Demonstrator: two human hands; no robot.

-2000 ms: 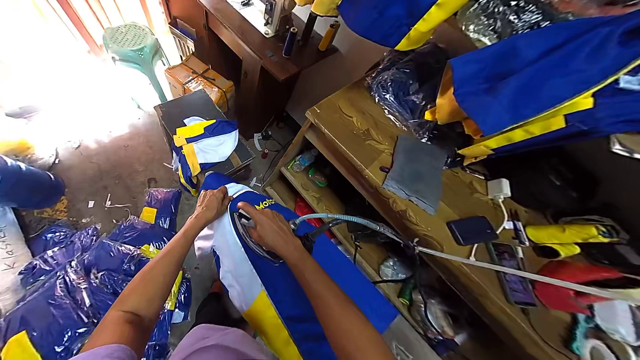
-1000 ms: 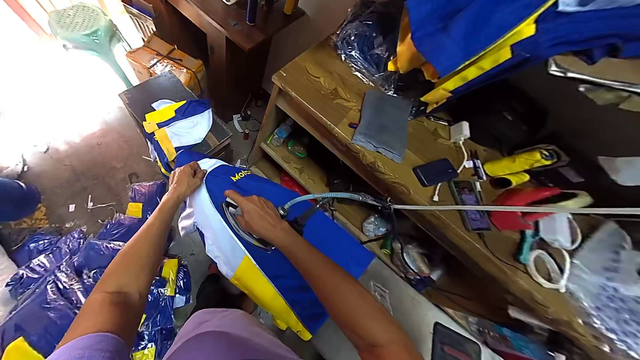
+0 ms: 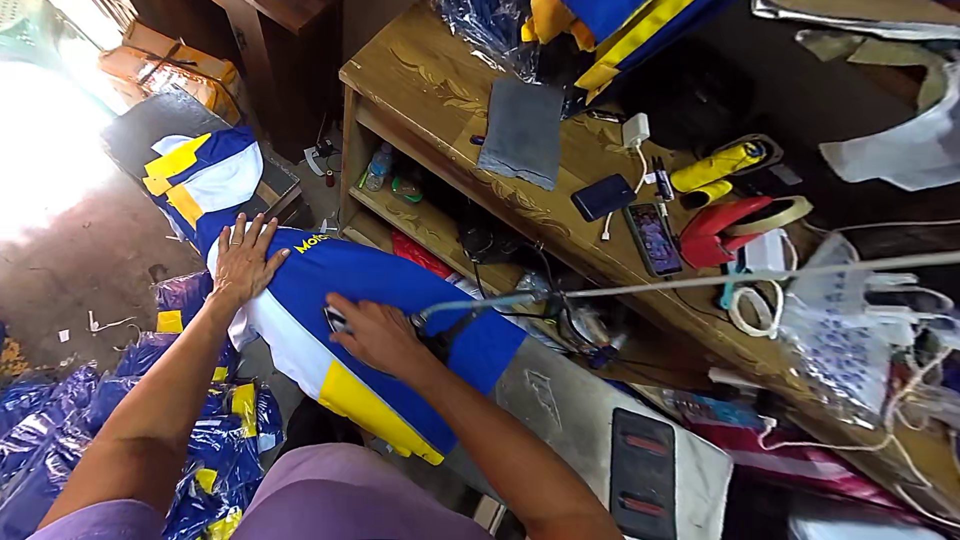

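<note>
A blue, white and yellow garment (image 3: 337, 277) with yellow lettering lies over an ironing board (image 3: 555, 397). My left hand (image 3: 246, 259) rests flat on its far end, fingers spread, holding nothing. My right hand (image 3: 379, 334) grips a clothes iron (image 3: 339, 321) that sits on the blue cloth; the hand and wrist hide most of it. A hose (image 3: 480, 302) runs from the iron off to the right. The near end of the board bears a dark iron rest (image 3: 642, 472). Beyond my left hand, another garment in the same colours (image 3: 217, 176) drapes over a dark bench.
Bagged blue garments (image 3: 135, 405) cover the floor at left. On the right, a wooden table (image 3: 420, 82) holds a grey cloth (image 3: 521, 131), a phone (image 3: 652, 238), a power bank (image 3: 602, 196), a red tape dispenser (image 3: 720, 232) and cables. Its open shelves run beside the board.
The iron in my right hand has moved along the blue cloth, away from the lettering. My left hand has gone from gripping the garment's edge to lying flat. The view has shifted closer and to the right.
</note>
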